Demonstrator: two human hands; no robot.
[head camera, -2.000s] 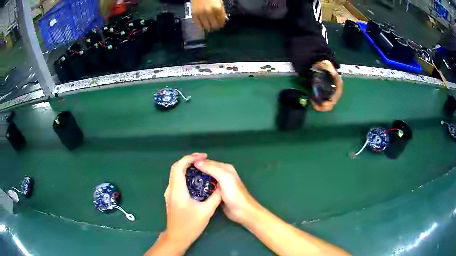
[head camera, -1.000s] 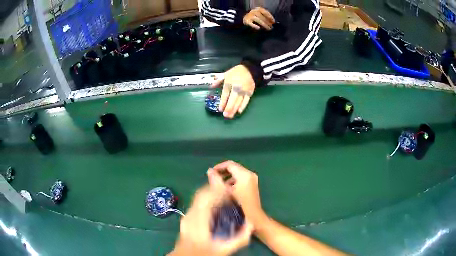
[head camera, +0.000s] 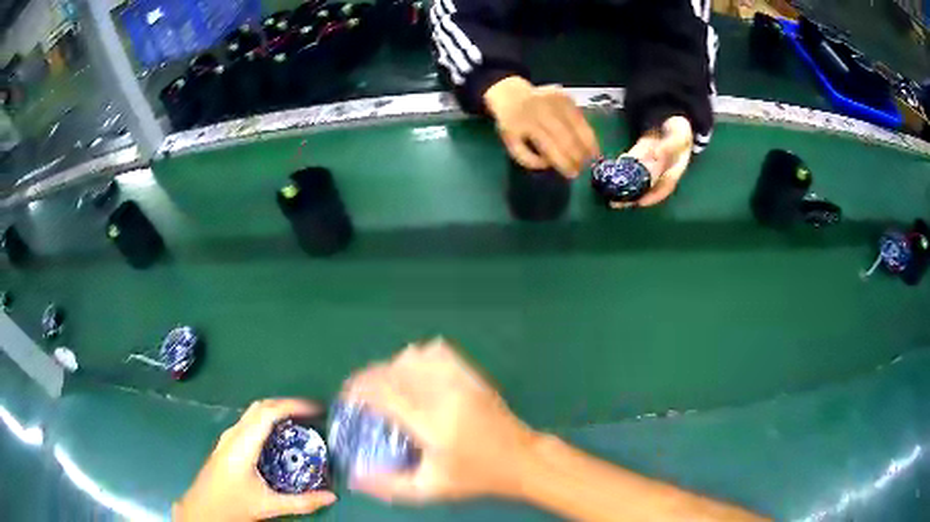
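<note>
My left hand, cut off by the bottom edge, grips a round dark unit by its sides. Its speckled circuit-board face with a small centre ring is turned to the camera. Whether a housing sits behind it is hidden. My right hand is blurred and holds a blue-and-white circuit board just right of the unit. A narrow gap seems to separate the two. The right fingertips and any lead on that board are too blurred to tell.
A co-worker in striped black sleeves holds another board beside a black housing. More housings stand across the green belt. A board with a white lead lies left. A blue tray is beyond the metal edge.
My hands have separated, the left lower and further left. The nearby loose board has left the belt; my right hand now holds a board. Belt items appear further right. The co-worker has lifted a board.
</note>
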